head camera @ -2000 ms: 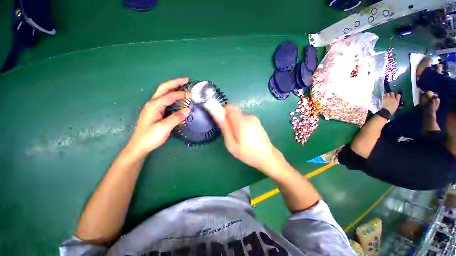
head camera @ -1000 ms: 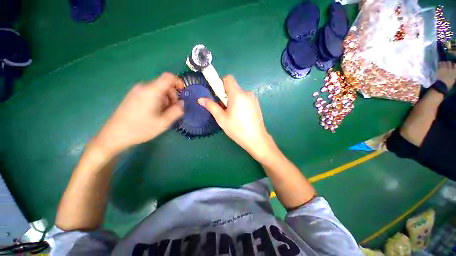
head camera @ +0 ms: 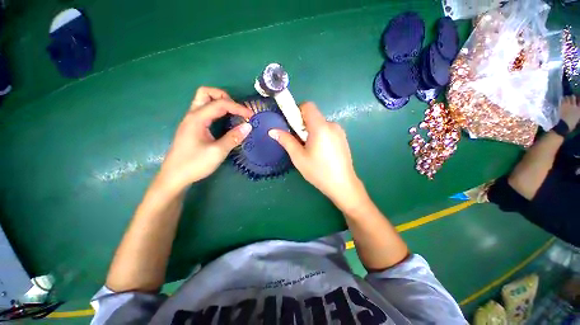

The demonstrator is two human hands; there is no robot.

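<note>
A ribbed round housing [head camera: 257, 171] lies on the green bench in front of me, with a smooth navy cover disc [head camera: 267, 143] on it. My left hand [head camera: 207, 136] is at the disc's upper left edge, thumb and index finger close together; whether a small part is pinched between them cannot be told. My right hand [head camera: 321, 152] holds the hammer [head camera: 289, 111] by its handle, the silvery round head raised past the housing's far edge. The right thumb rests on the disc.
Loose cover discs [head camera: 404, 38] lie at the upper right. Beside them are a heap of copper-red rivets [head camera: 435, 139] and a clear plastic bag [head camera: 509, 70] of them. A dark navy piece with a pale end [head camera: 71, 44] lies upper left. A co-worker's arm [head camera: 537, 159] is at right.
The hammer has moved from over the disc to beyond the housing's far edge. My left hand, blurred a second ago, is now at the disc's edge. The camera view has shifted.
</note>
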